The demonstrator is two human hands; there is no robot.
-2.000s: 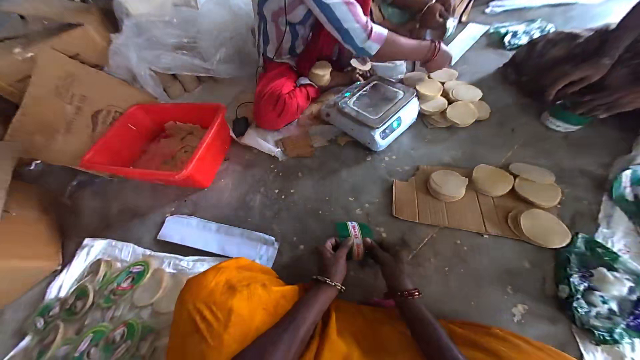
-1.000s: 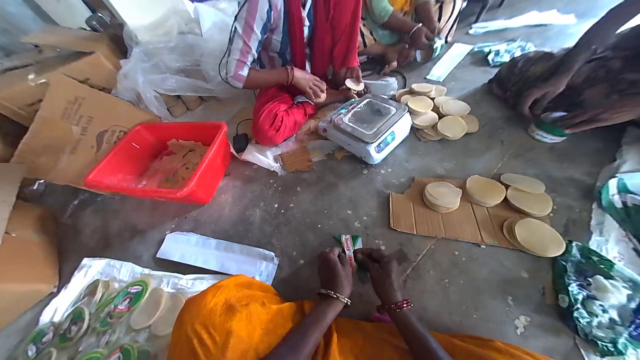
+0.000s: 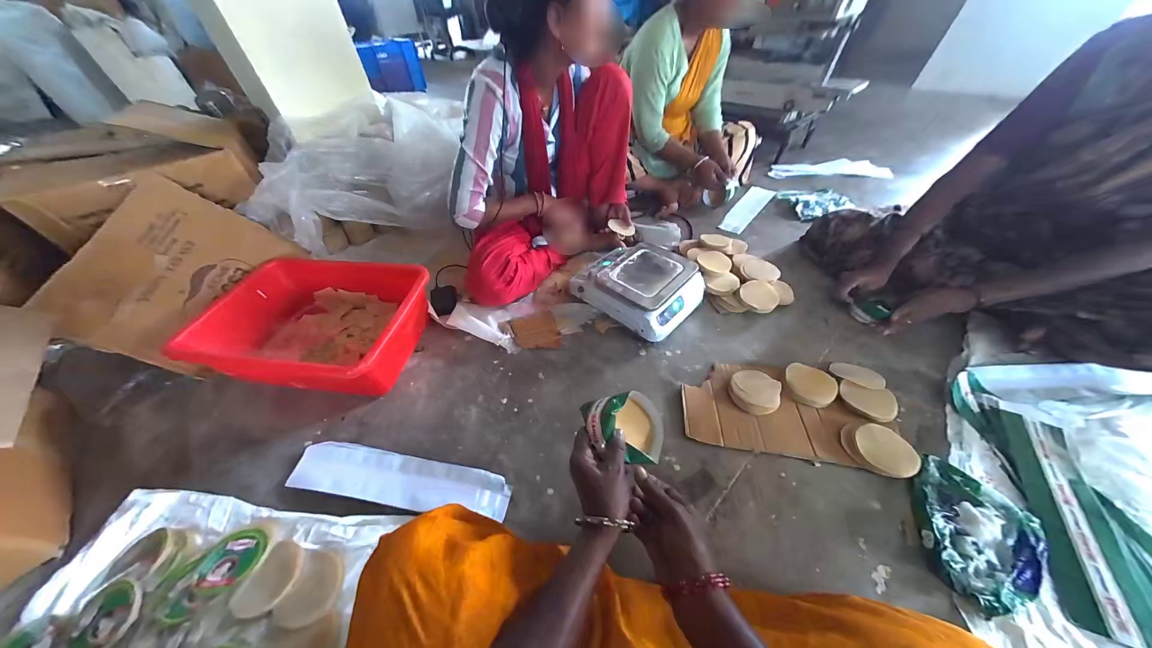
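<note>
My left hand [image 3: 601, 477] grips a small packet in green printed wrapping [image 3: 621, 425], with a pale round disc showing at its open side. Just below it, my right hand [image 3: 670, 517] is beside the left wrist and fingers; its fingertips are partly hidden, and whether it holds anything cannot be told. Stacks of thin pale discs [image 3: 810, 385] lie on a flat cardboard piece [image 3: 774, 434] to the right. At the lower left, more discs [image 3: 308, 589] and green-labelled round packets [image 3: 231, 558] rest on a silvery sheet [image 3: 216, 504].
A red plastic tub [image 3: 396, 333] with brown scraps stands ahead left, near cardboard boxes [image 3: 144, 261]. A digital scale [image 3: 641, 283] and disc piles [image 3: 758, 295] are beside a seated co-worker. Other people sit behind and at right. A white strip [image 3: 400, 477] and crumpled green wrapper [image 3: 976, 531] lie nearby.
The packet has turned so that its pale disc faces into view, and my right hand has moved from the packet to beside my left hand. The view has tilted up.
</note>
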